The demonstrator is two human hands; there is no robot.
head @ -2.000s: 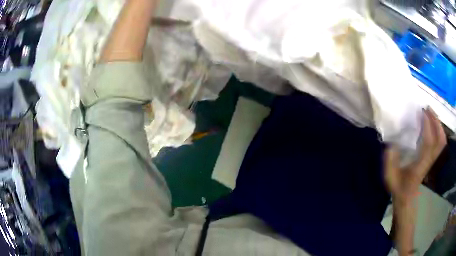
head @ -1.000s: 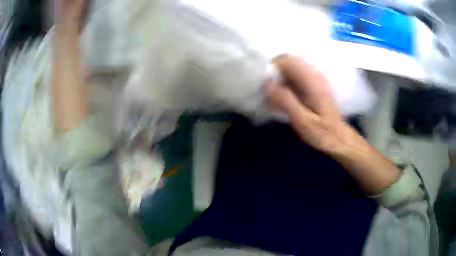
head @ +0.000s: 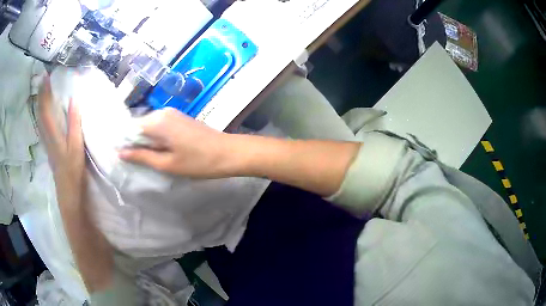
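A white garment piece (head: 173, 209) lies in front of the sewing machine (head: 108, 45) and hangs over the table edge toward my lap. My left hand (head: 60, 128) lies on the cloth at the left, fingers pointing toward the needle area, slightly blurred. My right hand (head: 170, 143) pinches the cloth just below the blue tray (head: 209, 66), with thumb and curled fingers. The clear guard and small metal parts stand just beyond the cloth. The needle itself cannot be made out.
The white table (head: 257, 30) has a brown front edge. More white cloth (head: 15, 119) lies at the far left, and a crumpled heap (head: 161, 284) is low at left. A dark round form on a post is at the upper right. Yellow-black tape (head: 503, 173) marks the green floor.
The view has swung right, bringing the machine into sight. Both hands have come closer together on the cloth beside the machine; the cloth now lies in front of the needle area.
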